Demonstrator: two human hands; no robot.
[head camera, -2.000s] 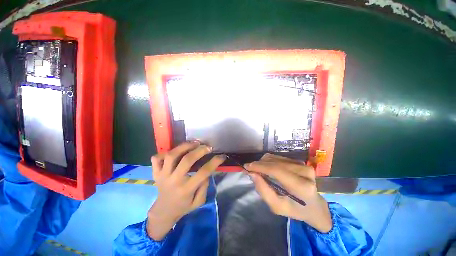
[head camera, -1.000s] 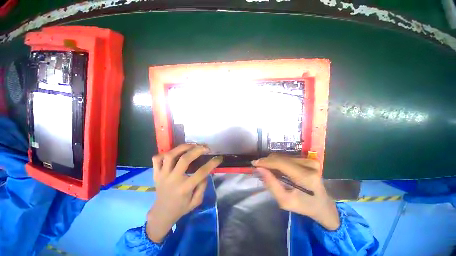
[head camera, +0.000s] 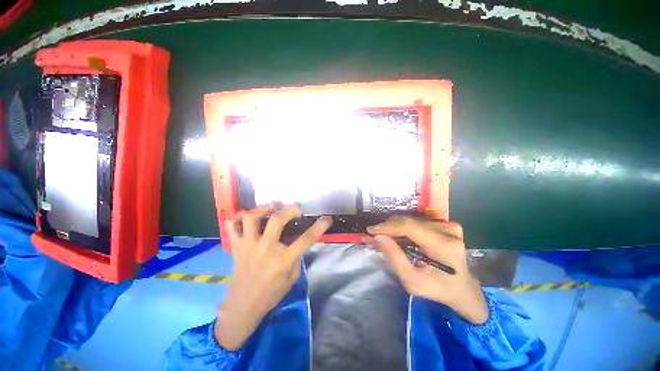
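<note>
The opened tablet (head camera: 340, 201) lies in a red-orange foam tray (head camera: 440, 145) in front of me; glare whites out most of its inside. My left hand (head camera: 266, 243) is bare, fingers spread, with its fingertips on the black edge strip (head camera: 340, 224) along the near side. My right hand (head camera: 427, 253) holds black tweezers (head camera: 439, 267) between thumb and fingers. Its fingertips are at the right part of the strip. The tweezers' tips are hidden or too small to tell. A yellow-orange label (head camera: 433, 214) shows at the tray's near right corner, partly behind the right hand.
A second opened tablet (head camera: 71, 181) stands at the left in stacked red foam trays (head camera: 141, 159). The dark green bench (head camera: 535, 116) has a worn, paint-chipped rail (head camera: 550, 30) behind it. A blue sleeve (head camera: 43, 290) of another person is at the lower left.
The tray and tablet sit further left in view. The right hand with the tweezers has moved right along the strip compared with two seconds ago. The left index finger is straighter.
</note>
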